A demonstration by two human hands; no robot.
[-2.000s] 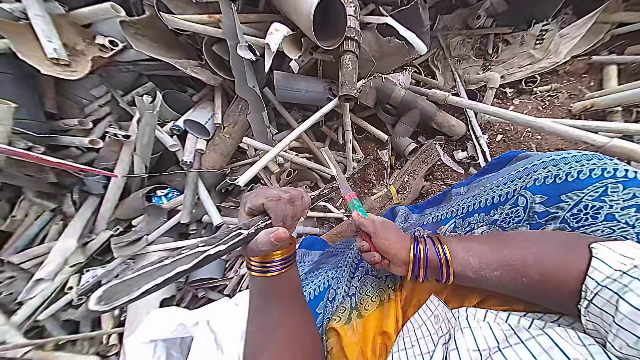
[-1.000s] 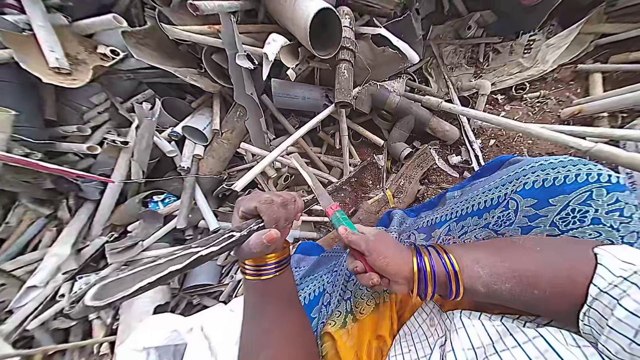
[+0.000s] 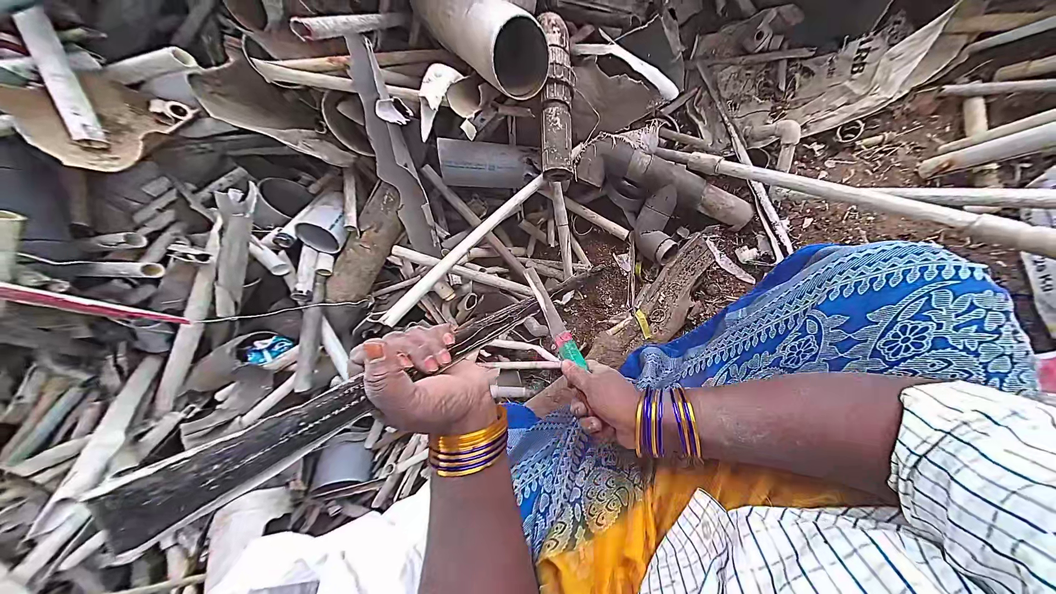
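Observation:
My left hand (image 3: 425,379) is palm up around a long, dark, split piece of pipe (image 3: 239,462), its fingers curled by the upper edge. The piece slants from the lower left up toward the centre, its blackened face showing. In my right hand (image 3: 601,402) is a knife (image 3: 549,309) with a narrow worn blade and a green and red handle. The blade points up and left, close to the far end of the dark piece; whether they touch I cannot tell.
Plastic pipe offcuts (image 3: 322,223) lie heaped ahead and left. A wide grey pipe (image 3: 520,54) is at the top centre. A long pale pole (image 3: 866,198) crosses the right side over soil. A wooden log (image 3: 672,289) lies beyond the blue patterned cloth (image 3: 891,322) on my lap.
My left hand has turned from a closed grip to palm up. The dark piece has rolled, showing a broader black face. The knife stays in my right hand.

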